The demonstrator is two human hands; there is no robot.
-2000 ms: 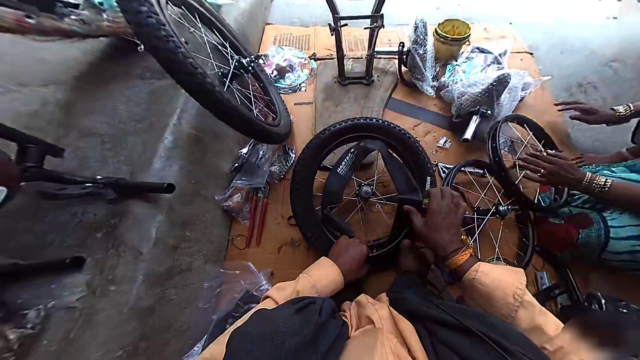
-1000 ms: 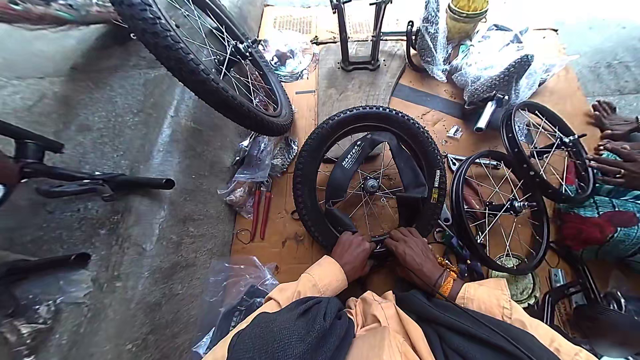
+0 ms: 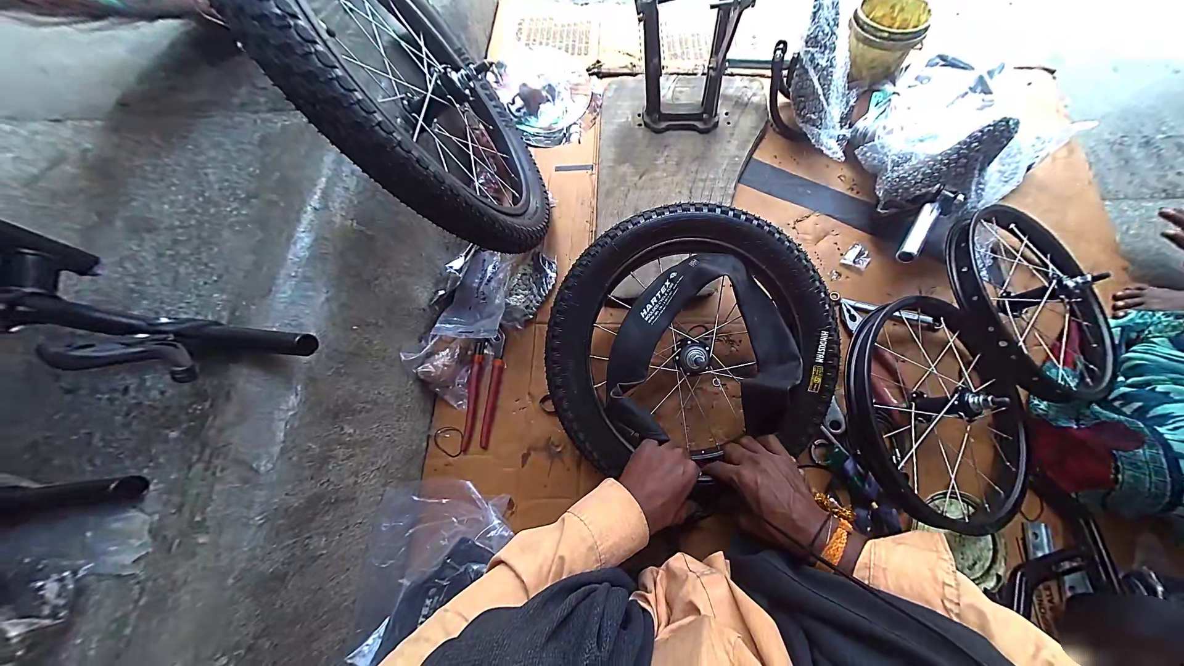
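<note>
A small bicycle wheel with a knobby black tyre [image 3: 577, 370] lies flat on cardboard in front of me. A flat black inner tube [image 3: 638, 333] loops over its spokes, partly inside the tyre. My left hand [image 3: 660, 483] grips the near edge of the wheel, fingers curled at the rim beside the tube. Close to its right, my right hand [image 3: 763, 481] is also closed on the near edge, its thumb pointing toward the left hand. The wheel's hub [image 3: 694, 357] shows in the middle. My fingertips and the near part of the tyre are partly hidden.
Two bare spoked wheels [image 3: 856, 416] overlap at the right, near another person's hand [image 3: 1147, 298]. Red-handled pliers [image 3: 485, 393] and plastic bags lie left. A larger tyred wheel [image 3: 388, 180] juts in at upper left. Beyond are a black fork [image 3: 680, 120], wooden board [image 3: 638, 176] and bucket [image 3: 886, 42].
My right hand has come down from the tyre's right side to its near edge, beside my left hand. The other person's hands have drawn back from the bare wheels toward the right.
</note>
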